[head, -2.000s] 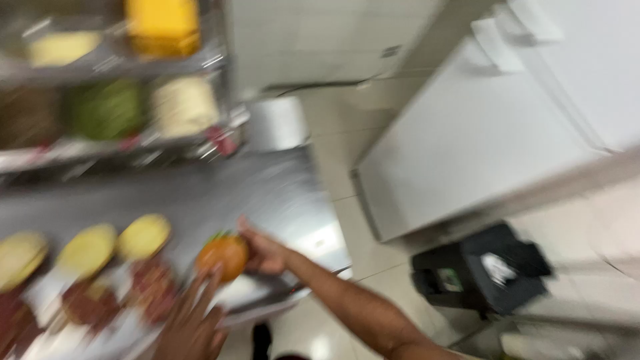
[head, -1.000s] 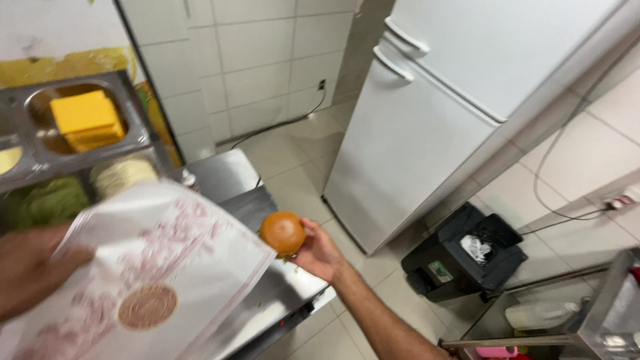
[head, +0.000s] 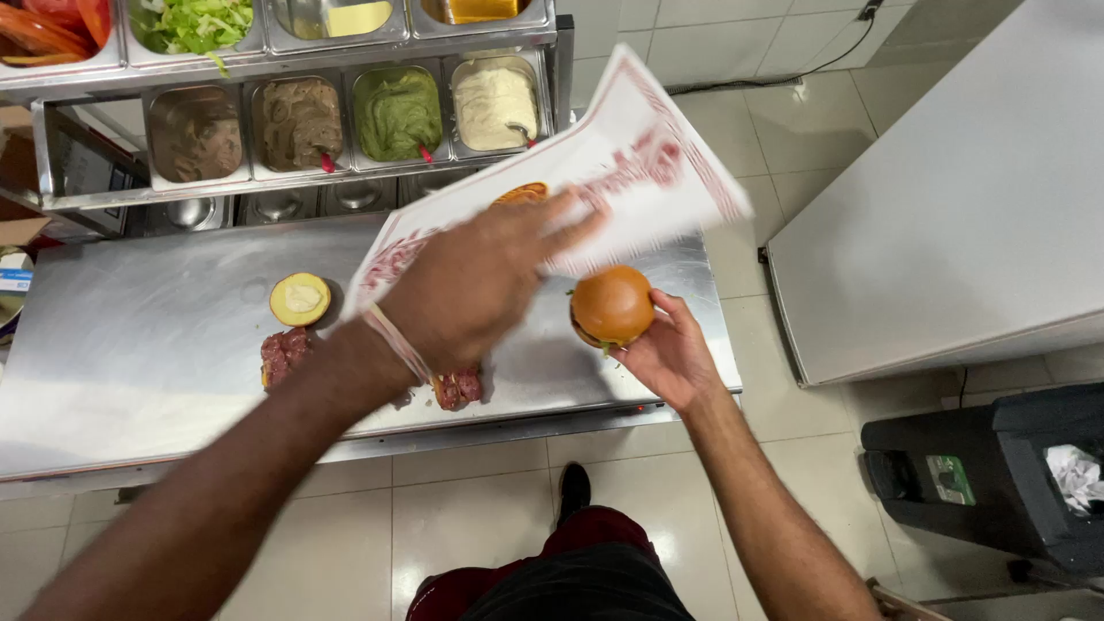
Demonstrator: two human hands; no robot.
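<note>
My right hand (head: 673, 354) holds a burger with a glossy brown bun (head: 612, 304) by its right side and underside, over the right end of the steel counter; some filling shows at the bun's lower left. To its left, my left hand (head: 479, 285), blurred and with a band at the wrist, holds a white wrapping paper with red print (head: 638, 172). The paper slants up to the right, behind the hand and just beyond the burger. On the counter lie a cut bun half with cream (head: 300, 298) and sliced meat (head: 283, 355). More meat (head: 457, 388) shows below my left hand.
Beyond the steel counter (head: 155, 345), a rack holds metal pans of green spread (head: 398, 116), pale cream (head: 496, 103), brown spreads (head: 302, 125) and shredded lettuce (head: 203, 26). At right are a white refrigerator (head: 940, 216) and a black bin (head: 966, 466).
Two seconds ago both hands were at the burger and no paper was in my left hand. Since one second ago the paper has swung to beyond the burger. The view has turned strongly.
</note>
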